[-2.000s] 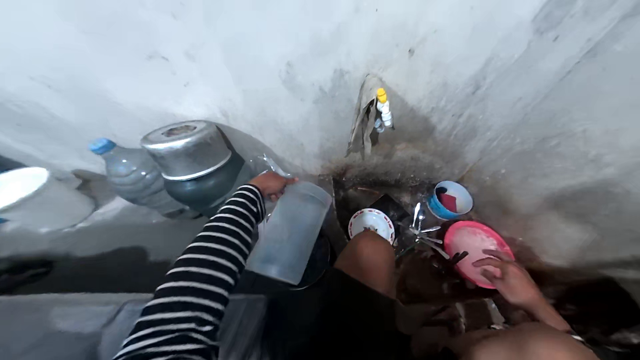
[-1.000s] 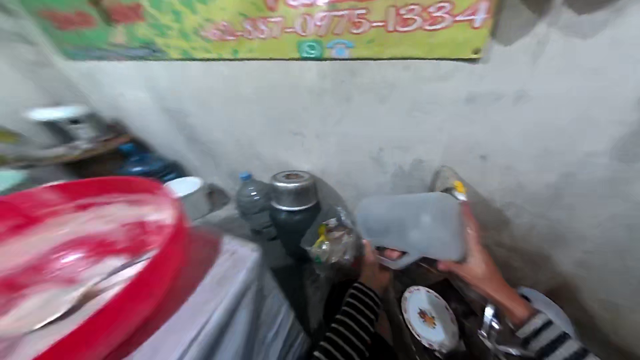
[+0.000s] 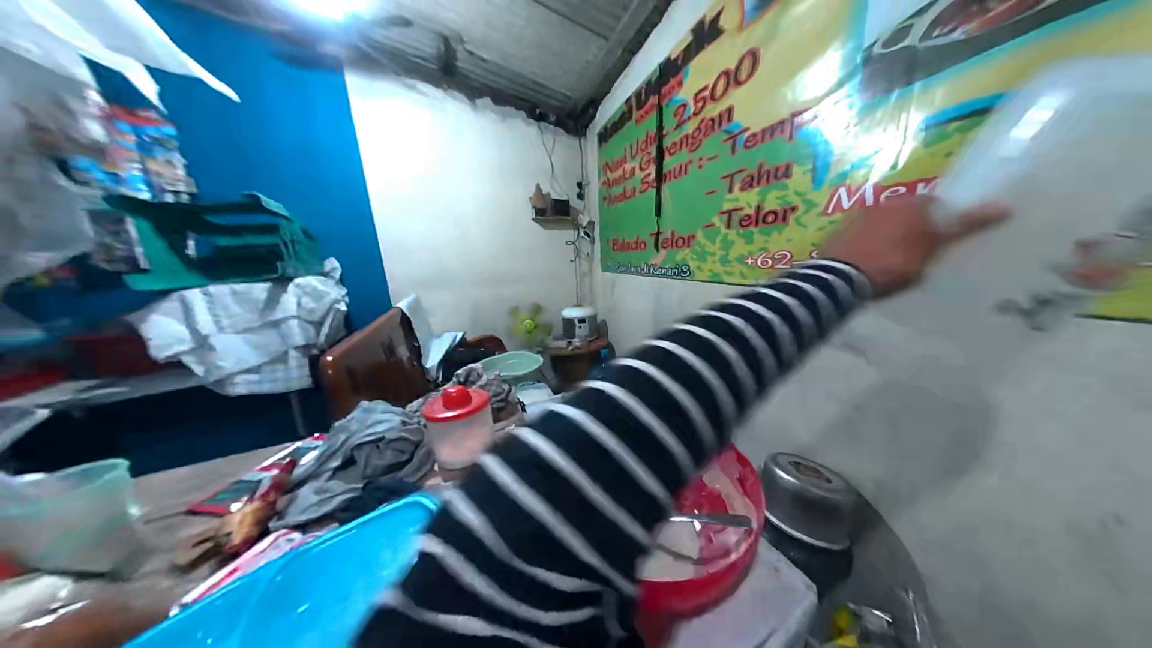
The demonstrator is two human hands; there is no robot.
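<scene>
My left hand (image 3: 900, 238), in a black-and-white striped sleeve, reaches across the view to the upper right. It grips a translucent plastic container (image 3: 1053, 162), which is blurred and cut off by the right edge. A reddish patch shows through the container's lower part; what it is cannot be told. My right hand cannot be made out. Below the sleeve is a red basin (image 3: 751, 531) with pale, wet-looking contents and a metal spoon (image 3: 711, 519) in it.
A metal pot (image 3: 810, 495) stands right of the basin, by the wall. At the left are a blue plastic tub (image 3: 315, 576), a red-lidded jar (image 3: 459, 427), grey cloths (image 3: 369, 450) and a pale green container (image 3: 72, 513). A printed banner (image 3: 720, 180) hangs on the wall.
The view has swung up and left from the floor corner by the wall. The container, held in both hands one second ago, is now raised at the upper right in my left hand.
</scene>
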